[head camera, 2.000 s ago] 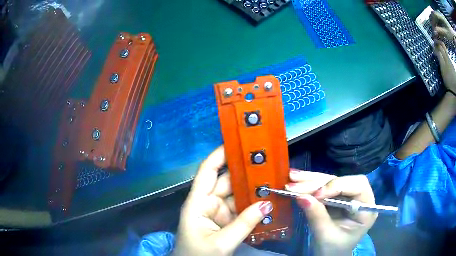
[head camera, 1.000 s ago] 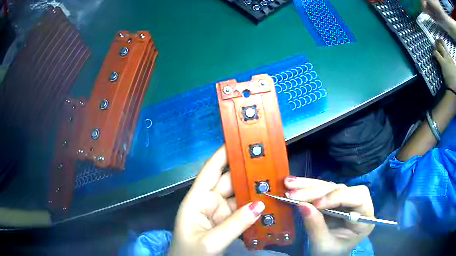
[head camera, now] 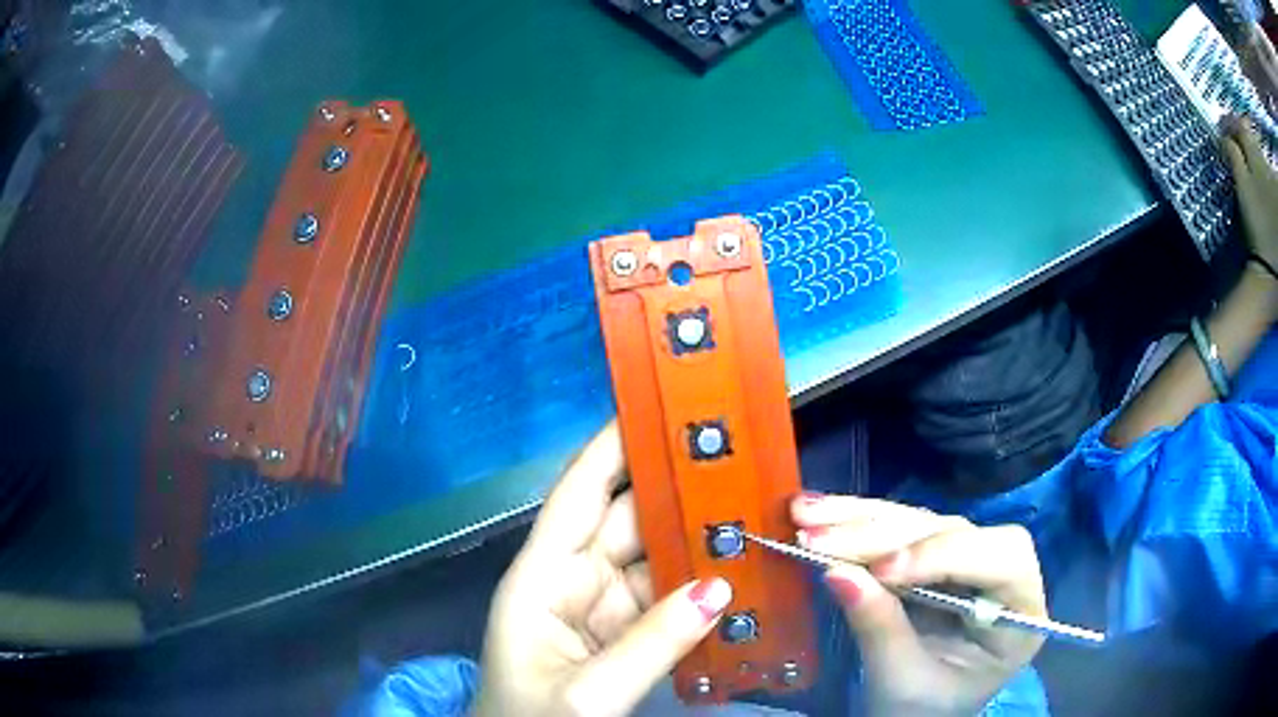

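My left hand (head camera: 582,602) holds an orange-brown fixture (head camera: 722,378) upright off the bench's near edge, its thumb on the front face. Four round components sit in a column on it. My right hand (head camera: 939,588) holds slim silver tweezers (head camera: 911,586) like a pen. Their tip is at the third round component (head camera: 726,541) from the top; whether it holds a tiny piece cannot be told. Behind the fixture lies a blue carrier sheet (head camera: 491,364) with rows of pale arcs (head camera: 827,241) at its right end.
A fixture stack (head camera: 301,287) stands left, more dim, ridged stacks (head camera: 119,182) beyond. A second blue sheet (head camera: 897,63) and black tray (head camera: 701,21) lie at the back. Right, another person's hand (head camera: 1252,175) is by a tray (head camera: 1142,126) and printed label (head camera: 1208,63).
The tweezer tip has moved from the lower edge of the third component to its upper right side. The fixture's tilt has changed slightly. The other person's hands at right have moved.
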